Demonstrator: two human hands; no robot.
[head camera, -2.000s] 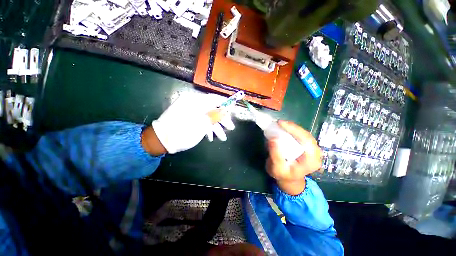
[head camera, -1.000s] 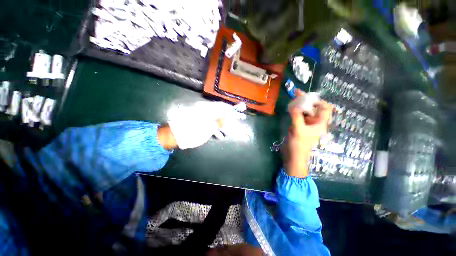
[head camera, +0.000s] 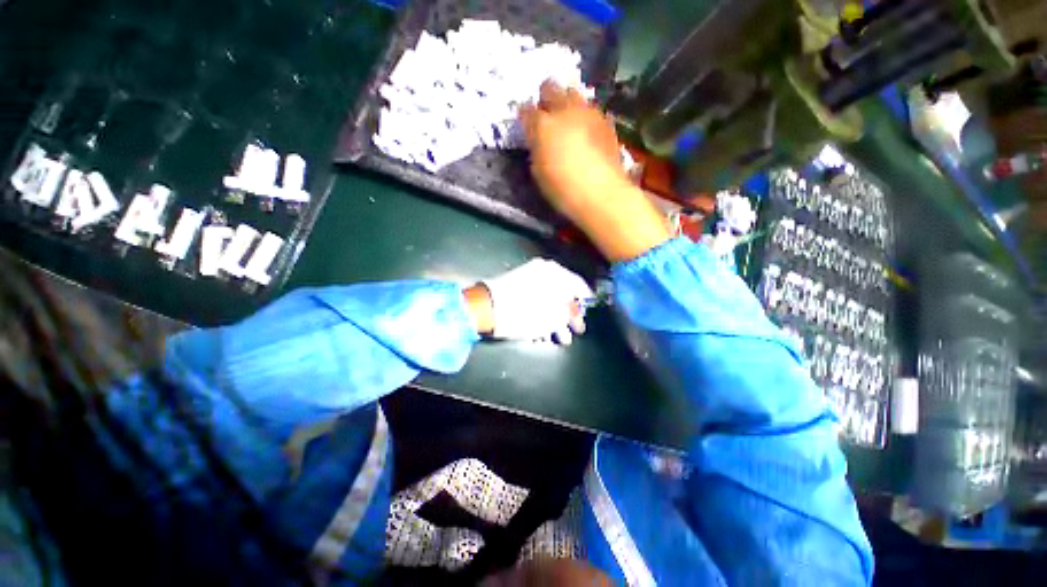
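Note:
White plastic housings lie in a loose heap in a black textured bin at the upper middle. My bare right hand reaches over the bin with its fingertips at the right side of the heap; whether it grips a piece cannot be told. My gloved left hand is low over the bench, its fingers closed around a small inner part whose pale end shows at the fingertips. The orange press fixture is mostly hidden behind my right arm.
The olive-green press stands at the upper right. A clear tray with rows of silvery-white parts lies right, beside stacked clear trays. A crumpled wipe lies by the fixture. A left tray holds white pieces.
My right hand has moved from the squeeze bottle near the right tray to the heap in the bin, without the bottle. My left hand still holds the small part. The view has shifted left.

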